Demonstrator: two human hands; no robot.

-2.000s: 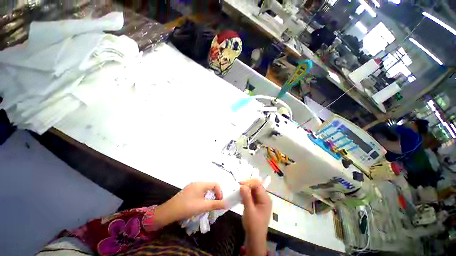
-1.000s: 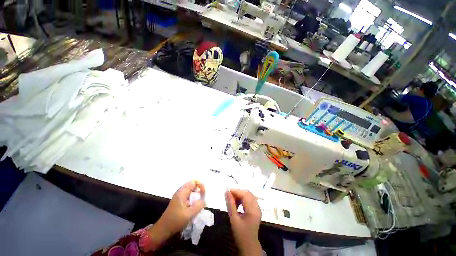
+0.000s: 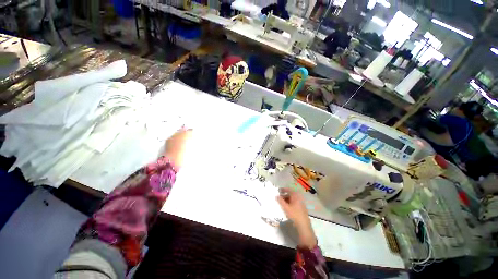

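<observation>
My left hand [image 3: 178, 146] is stretched forward over the glossy white table, right of the tall layered stack of white cut panels [image 3: 71, 128]; glare hides its fingertips and whether it holds anything. My right hand [image 3: 295, 210] is low over the table just in front of the needle area, beside a short white pile of strips [image 3: 270, 199]; I cannot tell whether it grips one. The white lockstitch machine [image 3: 327, 169] stands behind it. Red-handled snips [image 3: 306, 184] and orange-yellow scissors [image 3: 306, 172] lie on its bed. A thin dark tool [image 3: 247, 193] lies left of the pile.
A control panel [image 3: 377, 140] stands behind the machine head, with coloured bobbins [image 3: 357, 149] on a blue rack. White thread cones [image 3: 377, 65] stand further back. A patterned, red-topped object [image 3: 232, 79] is at the table's back edge. A lower board [image 3: 38, 223] is at left.
My left hand has moved from the table's front edge forward and left, and the white bunch it held is out of sight. My right hand has moved right and up, toward the pile.
</observation>
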